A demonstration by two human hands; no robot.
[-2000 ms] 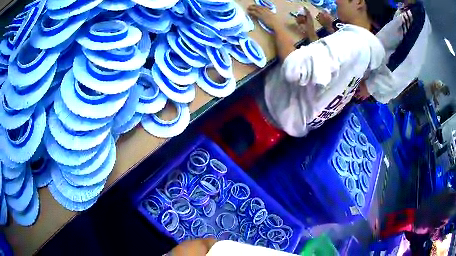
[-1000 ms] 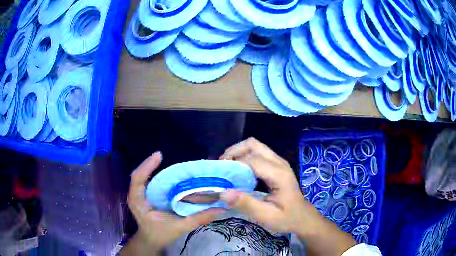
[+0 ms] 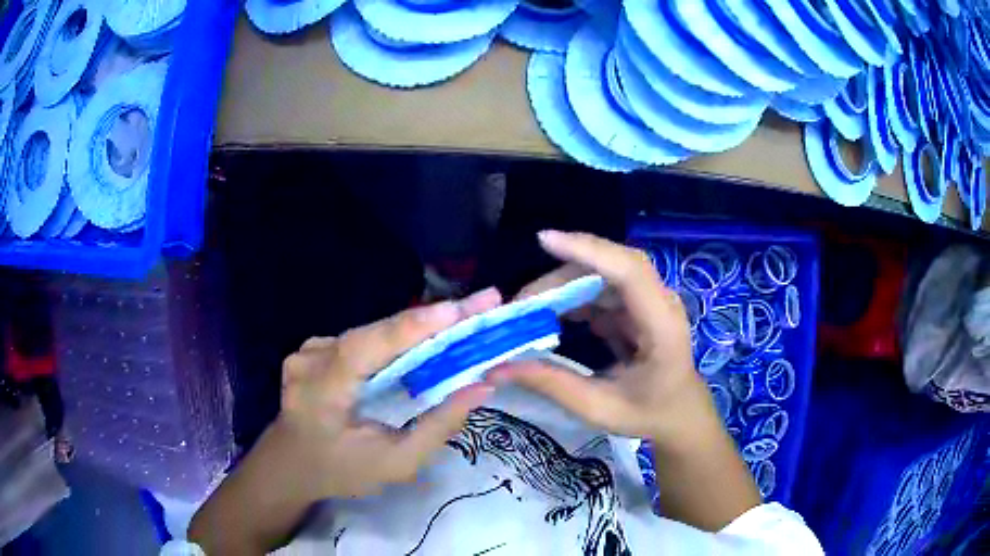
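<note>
An assembled ring (image 3: 483, 350) is held over the lap, tilted nearly edge-on. Its pale wide flange faces away and its dark blue collar with a white lip faces me. My left hand (image 3: 364, 402) grips its left side, fingers behind the flange and thumb at the collar's lower edge. My right hand (image 3: 630, 348) holds its right side, with the thumb at the collar's lower edge, one finger raised and other fingers behind the flange. The centre hole is hidden.
Finished rings (image 3: 641, 98) lie heaped on the bench (image 3: 380, 114). A blue flange tray (image 3: 185, 141) stands left above translucent purplish crates (image 3: 136, 369). A blue collar bin (image 3: 803, 326) of narrow hoops stands right. A grey-white cloth or sleeve (image 3: 950, 315) shows at far right.
The held ring has turned from showing its hole to nearly edge-on, and my left fingers have closed in behind it. The view has shifted, so bench and tray sit higher in the picture.
</note>
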